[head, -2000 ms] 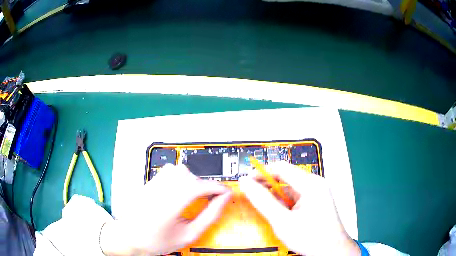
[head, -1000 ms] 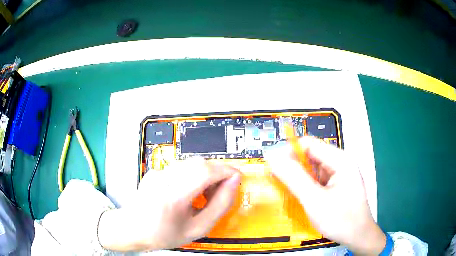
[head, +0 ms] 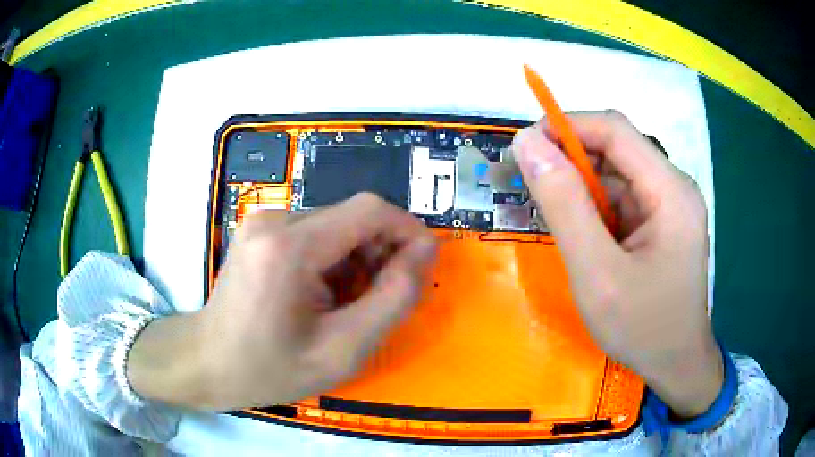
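Observation:
The orange tablet housing [head: 500, 330] with a black rim lies open in front of me. Its main board [head: 357, 174] runs along the far side, with silver shield covers [head: 475, 178]. My right hand [head: 625, 241] is over the housing's right part and holds an orange spudger [head: 565, 129], its pointed end up and away from the board. My left hand [head: 304, 294] is over the left part, blurred, thumb and fingertips close together near the board's near edge. Whether it pinches a thin cable cannot be seen.
A white foam sheet [head: 429, 76] lies under the housing. Yellow-handled cutters [head: 93, 192] lie left of it on the green mat [head: 768, 241]. A blue box [head: 22, 125] and black cord are at the far left. A yellow line [head: 625, 31] crosses the top.
The view has moved closer and further down over the housing. The spudger's tip, earlier over the board, now points up beyond the housing's far rim. The left hand remains over the left part.

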